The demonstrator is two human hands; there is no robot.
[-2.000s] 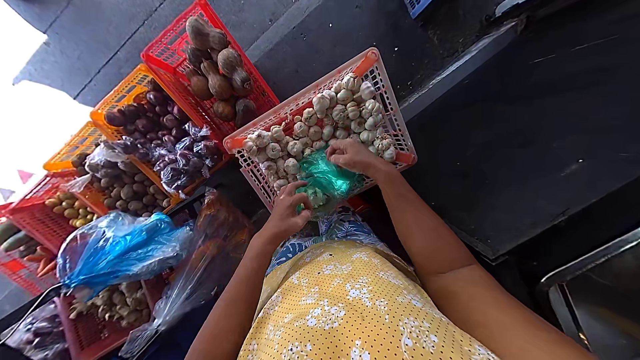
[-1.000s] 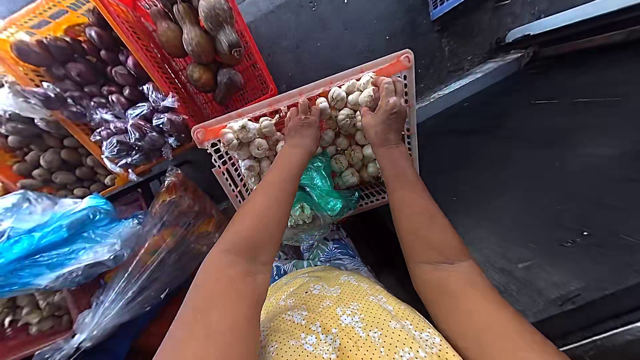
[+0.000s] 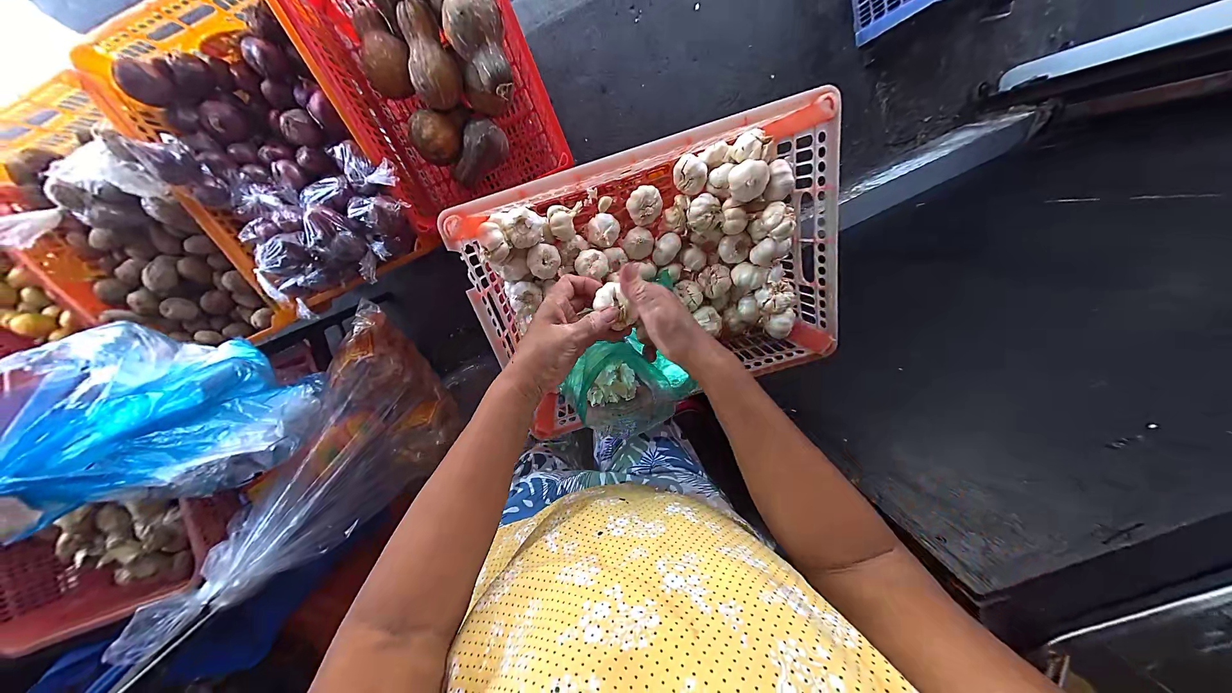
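Both my hands meet over the front part of a pink-and-orange plastic crate holding many garlic bulbs. A single garlic bulb sits between them, gripped by the thumb and fingers of my left hand. My right hand touches the same bulb from the right side; its fingertips are partly hidden. Just below my hands, a green plastic bag hangs at the crate's near edge, with pale garlic skins or pieces showing inside it.
On the left stand a red crate of brown squashes, an orange crate of eggplants or purple produce, and potatoes. Blue plastic bags and a clear plastic bag lie nearer, above ginger. A dark surface extends at right.
My hands were apart among the bulbs a second ago; now they have come together over the green bag with one bulb between them.
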